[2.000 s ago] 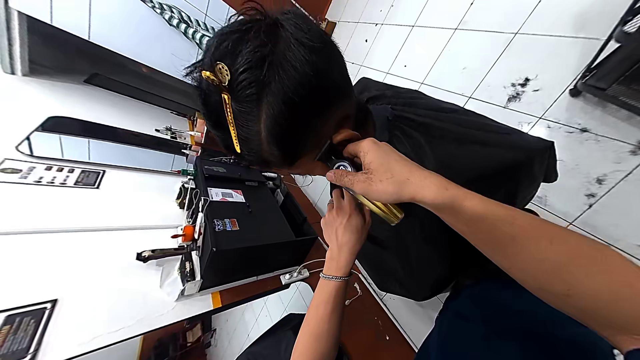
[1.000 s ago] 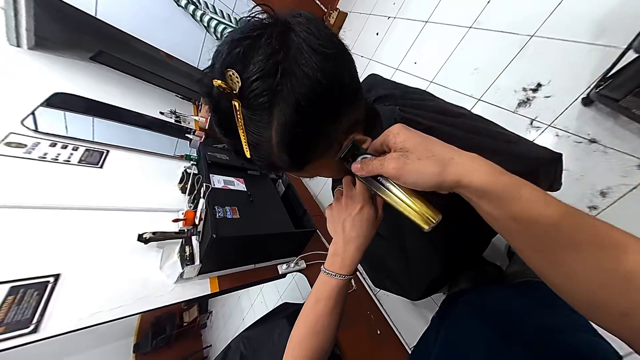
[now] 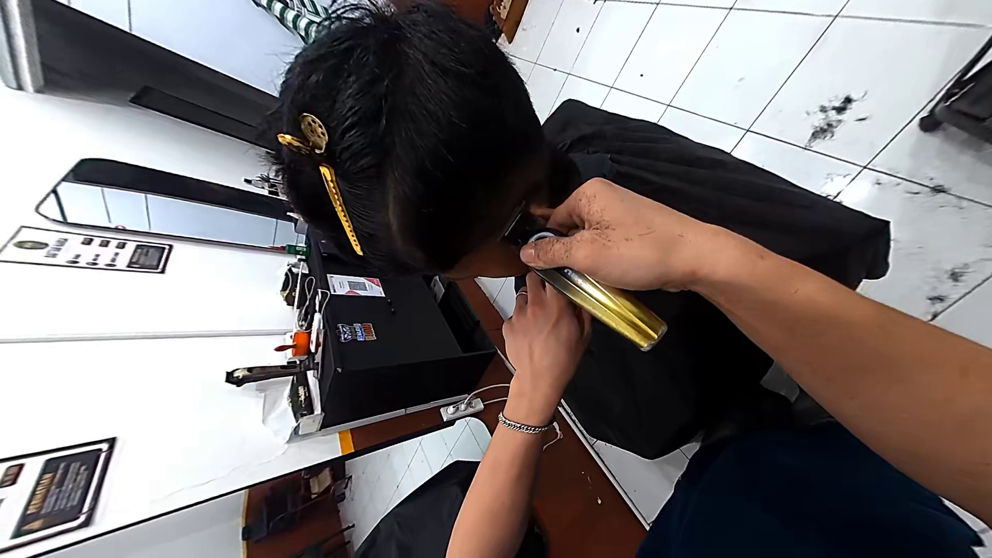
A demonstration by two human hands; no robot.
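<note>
A gold hair clipper (image 3: 612, 306) is held in my right hand (image 3: 620, 240), its black head end against the side of a seated person's head (image 3: 434, 132), near the ear. Cut hair specks cling to my right thumb and fingers. My left hand (image 3: 546, 329), with a ring and a chain bracelet (image 3: 523, 425) at the wrist, is raised just below the clipper by the person's face; its fingertips are hidden, so I cannot tell whether it grips anything. A gold hair clip (image 3: 337, 201) is fastened in the dark hair. A black cape (image 3: 697, 186) covers the person's body.
A black cabinet (image 3: 395, 333) stands at the left, with another clipper (image 3: 263, 375) and cables beside it. A power strip (image 3: 462, 409) lies below. Wall mirrors and framed signs are at the left. Cut hair (image 3: 833, 120) lies on the white tiles, and a wheeled cart (image 3: 961, 101) stands upper right.
Between the oldest frame and the later ones, the clipper has turned in my right hand, so more of its gold body shows. It stays beside the head, with my left hand just below.
</note>
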